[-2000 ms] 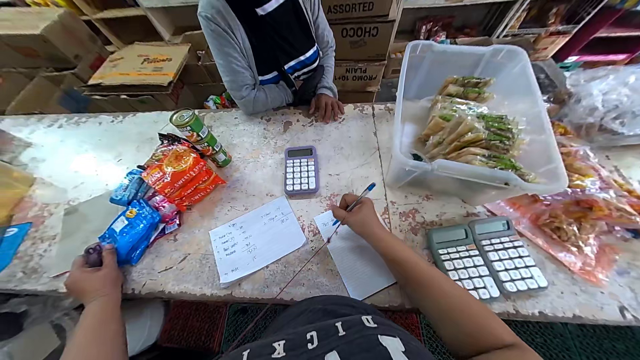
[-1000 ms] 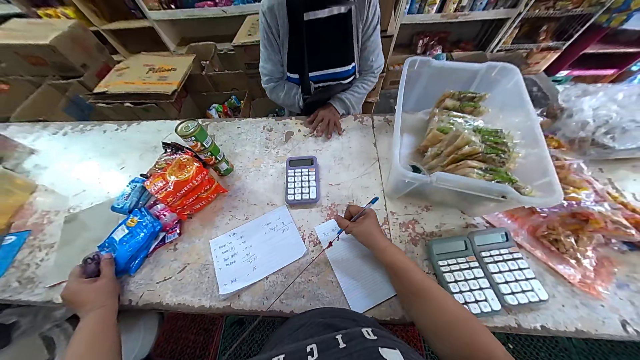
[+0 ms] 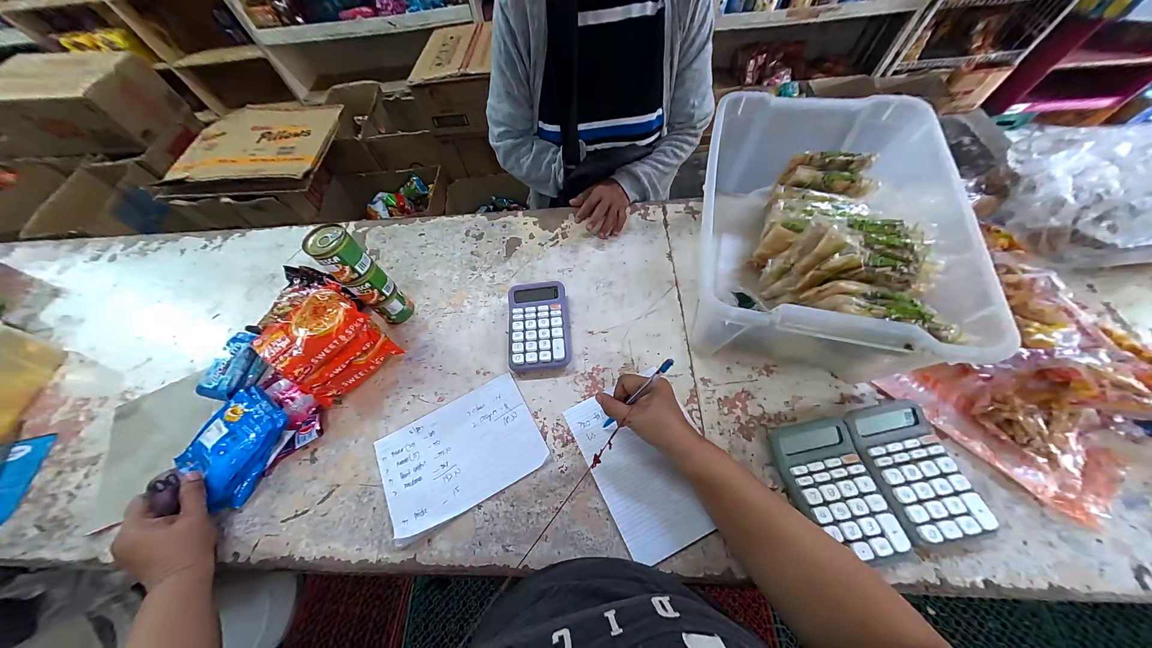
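Observation:
My right hand (image 3: pixel 650 414) holds a blue pen (image 3: pixel 641 389) with its tip on a lined sheet of paper (image 3: pixel 643 486). To the left lies a second sheet (image 3: pixel 461 457) with handwriting. My left hand (image 3: pixel 171 531) grips a small dark purple item (image 3: pixel 164 493), maybe an onion, against a blue plastic packet (image 3: pixel 232 445). Beyond are red-orange noodle packets (image 3: pixel 324 342) and stacked green cans (image 3: pixel 358 273) leaning over. A purple calculator (image 3: pixel 538 327) lies above the papers; two grey calculators (image 3: pixel 841 493) (image 3: pixel 922 472) sit right of my forearm.
A clear plastic tub (image 3: pixel 859 337) holding wrapped rolls stands at the right of the worn counter (image 3: pixel 450 261), beside orange snack bags (image 3: pixel 1035 405). Across it stands a person, one hand (image 3: pixel 601 209) on the far edge. Cardboard boxes (image 3: pixel 252 144) and shelves are behind.
The person across the counter has shifted right since two seconds ago, and their hand on the edge has moved. My right hand stays at the paper with the pen; my left keeps its hold.

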